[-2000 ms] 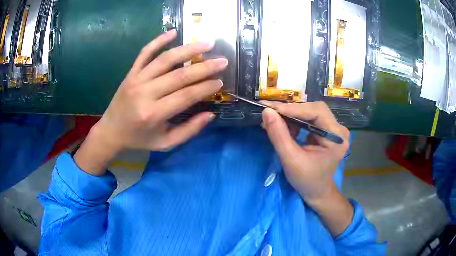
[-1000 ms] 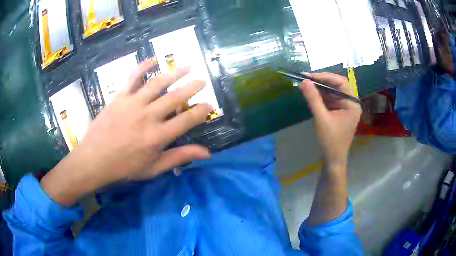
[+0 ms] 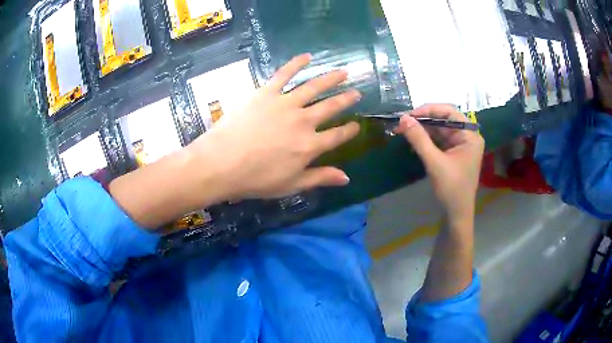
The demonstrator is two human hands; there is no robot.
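My right hand (image 3: 446, 147) holds dark tweezers (image 3: 429, 121), their tip pointing left over the green mat (image 3: 396, 157). My left hand (image 3: 282, 134) is spread palm down, fingers apart, reaching from the tray toward the tweezer tip; nothing shows in it, its underside is hidden. A tray (image 3: 176, 59) with two rows of LCD modules (image 3: 124, 30) lies at the left. My left hand and forearm cover part of its near row. Orange flex cables (image 3: 62, 99) show on the modules.
White sheets (image 3: 446, 50) lie at the upper right, with yellow tape (image 3: 472, 118) below them. Glossy clear film (image 3: 362, 67) lies right of the tray. Another tray with modules (image 3: 542, 67) lies farther right. Another person's blue sleeve (image 3: 577, 157) is at the right edge.
The view has swung to the right. My left hand has moved right, off the module toward the tweezers. My right hand has moved from the flex area to the mat right of the tray, still holding the tweezers.
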